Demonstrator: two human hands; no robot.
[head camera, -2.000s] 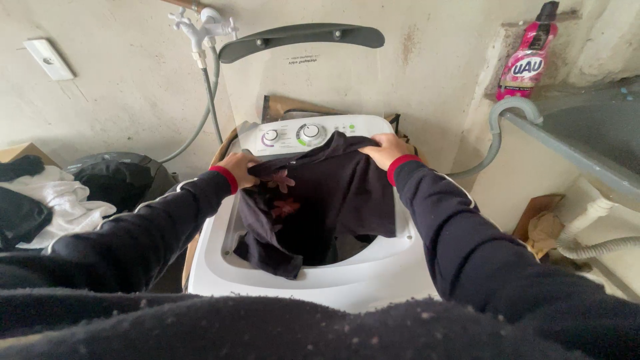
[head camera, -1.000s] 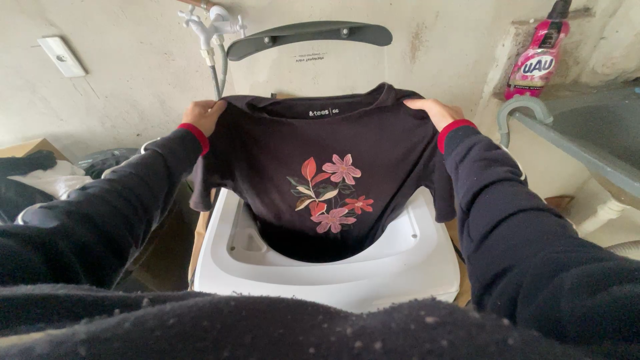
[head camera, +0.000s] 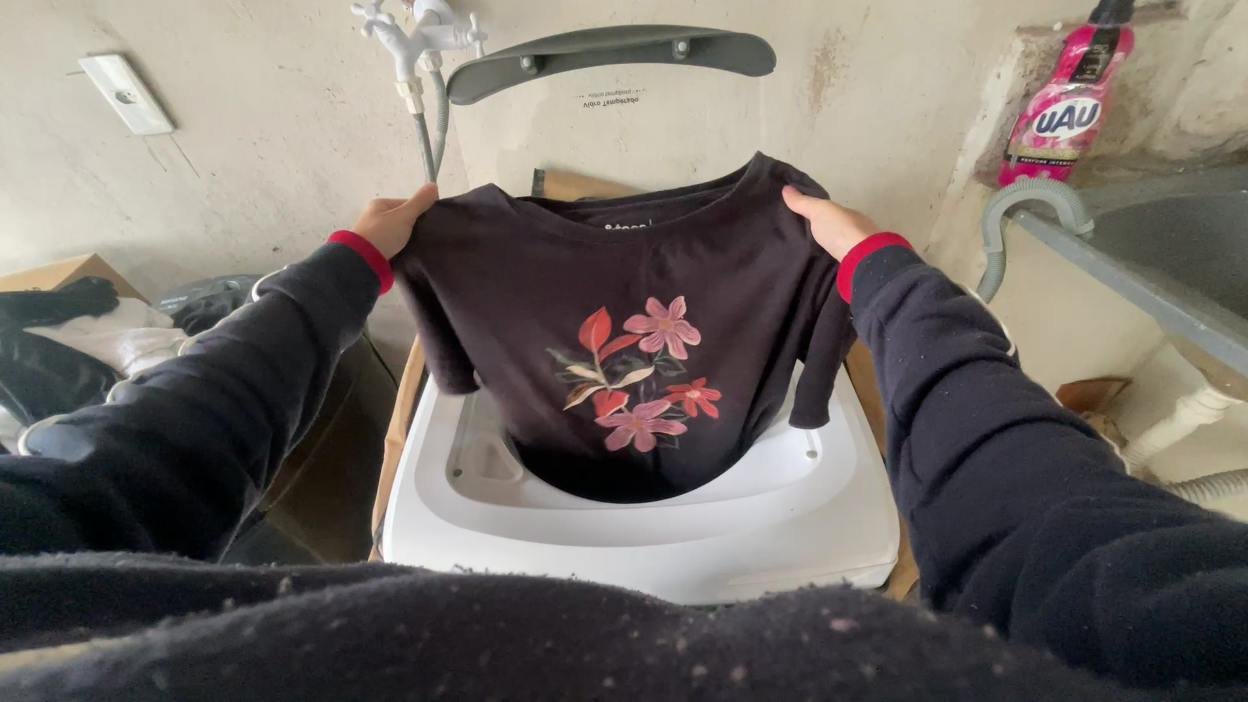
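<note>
A dark short-sleeved T-shirt (head camera: 546, 312) with a print of pink and red flowers hangs spread between my hands, its front facing me. My left hand (head camera: 395, 219) grips it at one shoulder, and my right hand (head camera: 829, 219) pinches the other shoulder. Below and behind the shirt is a white top-loading washing machine (head camera: 624, 556). The shirt's lower part hangs into the machine's round opening, so its hem is hidden. The control panel is covered by the shirt. The machine's raised glass lid has a dark grey handle (head camera: 614, 54).
Taps (head camera: 419, 44) with a hose are on the wall, near an outlet (head camera: 127, 93). Dark and white clothes (head camera: 97, 336) lie piled at left. At right, a pink bottle (head camera: 1063, 107) stands by a grey sink (head camera: 1150, 283), with a grey drain hose (head camera: 1033, 190) hooked over its edge.
Two seconds ago the shirt was bunched and partly folded over the opening. My hands have raised and spread it, showing the flower print. Since one second ago its neckline has tilted, higher at the right.
</note>
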